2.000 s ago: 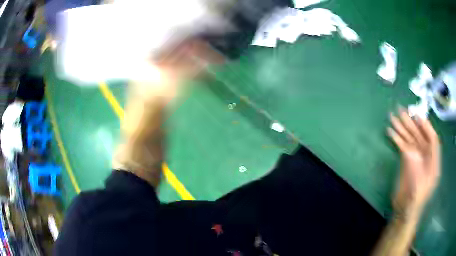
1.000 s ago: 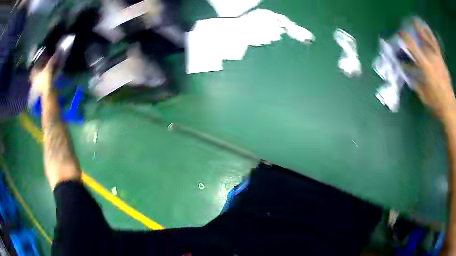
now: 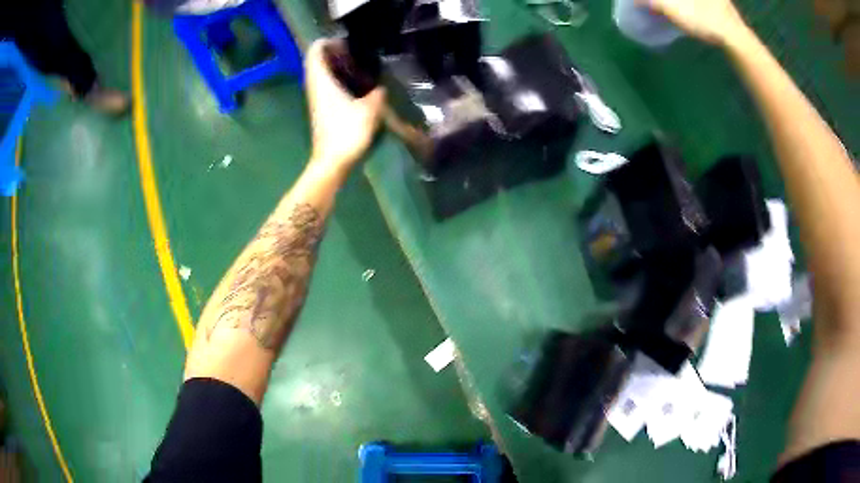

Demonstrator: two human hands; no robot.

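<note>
My left hand (image 3: 341,123) is at the upper middle, over the bench edge, with its fingers around a dark piece (image 3: 351,68), blurred, perhaps a black box. My right hand (image 3: 696,13) is cut off by the top edge; its fingers are on a whitish, rounded, shiny thing (image 3: 647,23), perhaps a plastic bag. Black boxes (image 3: 533,90) with pale flaps stand in a group right of my left hand. More black boxes (image 3: 660,203) lie at the right, blurred. White leaflets (image 3: 665,404) are fanned below them. A white coiled cable (image 3: 600,162) lies between the groups.
The green bench's edge (image 3: 415,259) runs diagonally through the middle. A small white card (image 3: 440,355) is at this edge. Blue stools stand at the upper left (image 3: 236,57) and bottom (image 3: 429,464). A person's dark-clothed leg (image 3: 57,47) is at the far left.
The view has swung, bringing the black boxes to the middle and right. The whitish thing at my right hand now appears beyond the boxes, away from the leaflets.
</note>
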